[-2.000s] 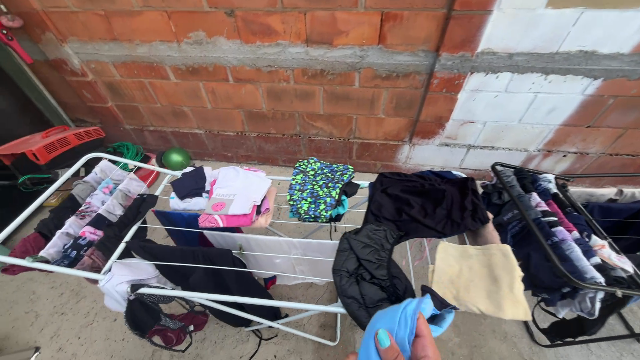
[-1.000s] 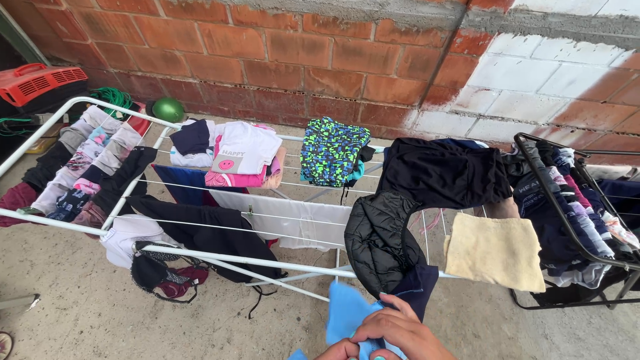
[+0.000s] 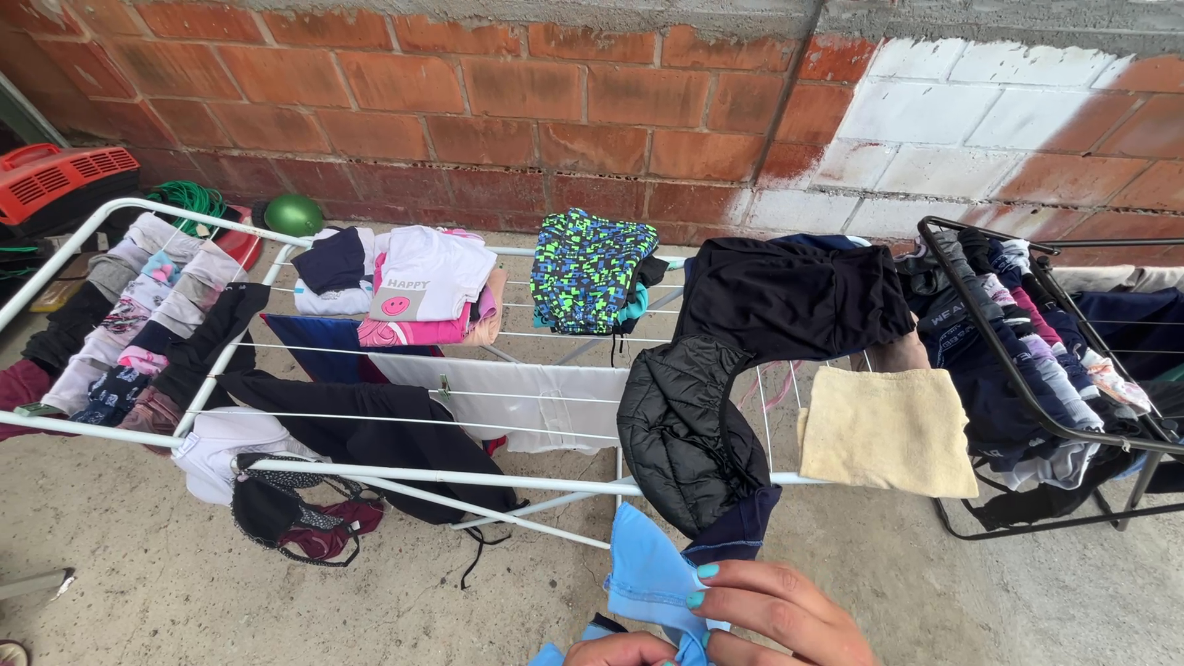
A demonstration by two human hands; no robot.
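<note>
A light blue garment (image 3: 652,573) is gripped between my left hand (image 3: 622,649) and my right hand (image 3: 786,615) at the bottom of the view; much of it is cut off by the lower edge. Just beyond my hands, a black quilted garment (image 3: 680,430) and a black garment (image 3: 795,296) lie over the white drying rack (image 3: 546,483). On the rack's wires rest a folded green and blue patterned garment (image 3: 592,273) and a stack topped by a white shirt (image 3: 435,264). A cream cloth (image 3: 883,430) hangs over its front rail.
A black drying rack (image 3: 999,347) full of clothes stands at the right. Socks and small garments (image 3: 139,324) hang on the white rack's left wing. Behind runs a brick wall (image 3: 518,102). At the far left are a red and black machine (image 3: 69,185) and a green ball (image 3: 293,215).
Two seconds ago one hand was seen at the blue garment; both hands are on it now. More of the garment shows, spread between my fingers. The view has shifted a little.
</note>
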